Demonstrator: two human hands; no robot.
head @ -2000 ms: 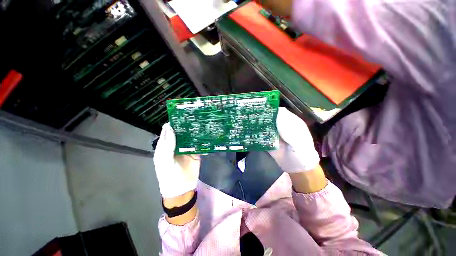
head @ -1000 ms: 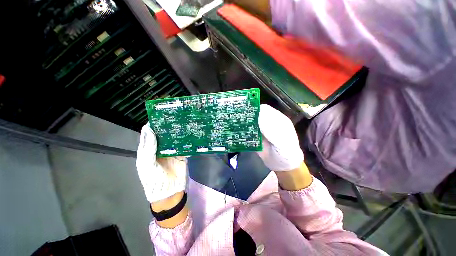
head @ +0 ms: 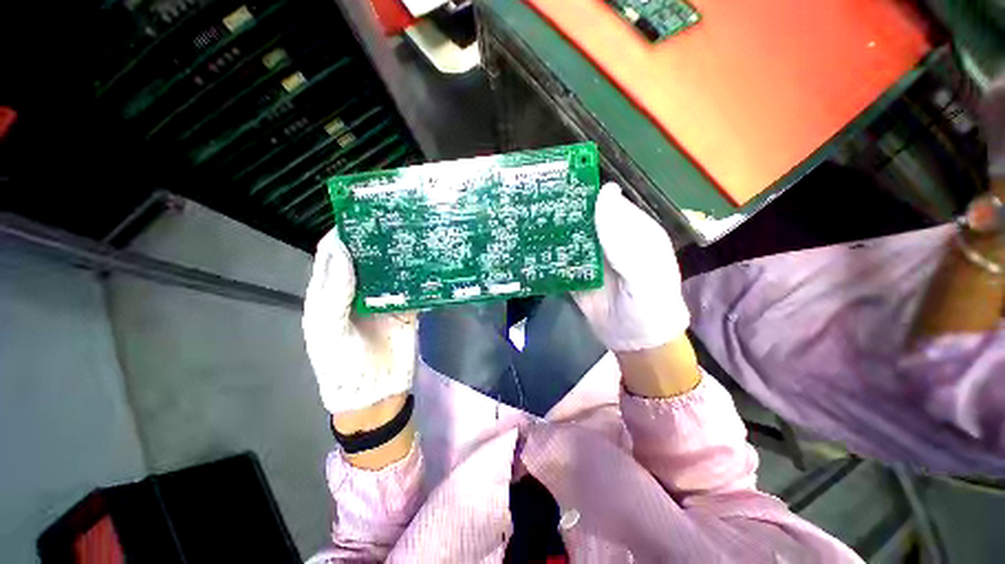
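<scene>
A green circuit board (head: 468, 231) is held in the air above my lap, its flat face with white print towards me and glare along its top edge. My left hand (head: 358, 331), in a white glove with a black band at the wrist, grips the board's left edge. My right hand (head: 639, 275), in a white glove, grips its right edge. The fingers behind the board are hidden.
A dark rack (head: 276, 110) with stacked green boards stands at upper left. An orange-red mat (head: 760, 99) with a small board (head: 659, 15) lies on a green-topped table. A co-worker's arm (head: 838, 320) is at right. A black bin (head: 209, 507) is at lower left.
The co-worker's arm has moved off the mat to the right, uncovering the mat and a small board. My hands still hold the board, now slightly higher in view with more glare.
</scene>
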